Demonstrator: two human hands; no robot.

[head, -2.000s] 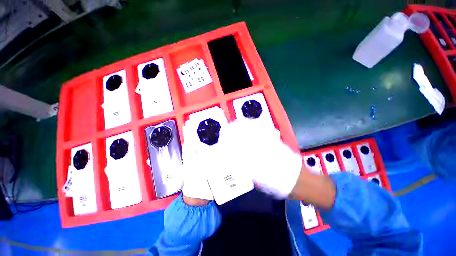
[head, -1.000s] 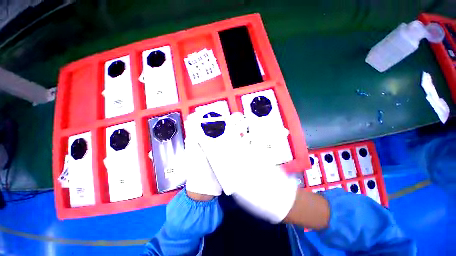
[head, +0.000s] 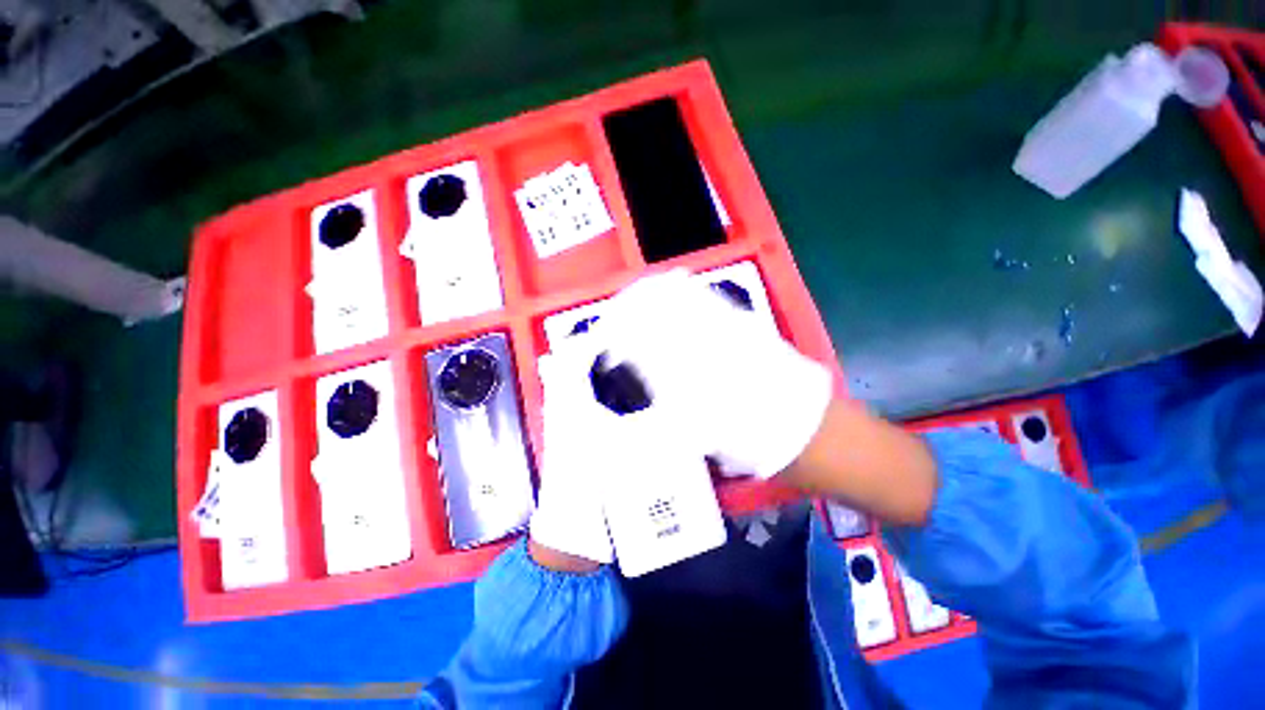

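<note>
My left hand (head: 568,479), in a white glove, holds a white-backed smartphone (head: 663,513) above the front edge of the red phone tray (head: 298,596). My right hand (head: 735,382), also gloved, lies over the upper part of this phone, beside its black camera cover. White on white hides the fingertips, so I cannot tell if a cloth is in them. The tray holds several white phones, a grey-backed phone (head: 483,451), a black one (head: 663,180) and a label sheet (head: 565,210). My hands partly cover two phones in the front row.
A translucent bottle (head: 1096,125) lies on the green bench (head: 916,250), with a crumpled white scrap (head: 1221,264) near it. Another red tray (head: 1214,83) is at the far right. A lower tray with phones (head: 916,645) is below the bench. A blue sleeve (head: 1235,444) shows at the right edge.
The held phone's lower end shows again; my right hand covered it one second ago. My right hand has moved up over the phone's top. The view has shifted slightly.
</note>
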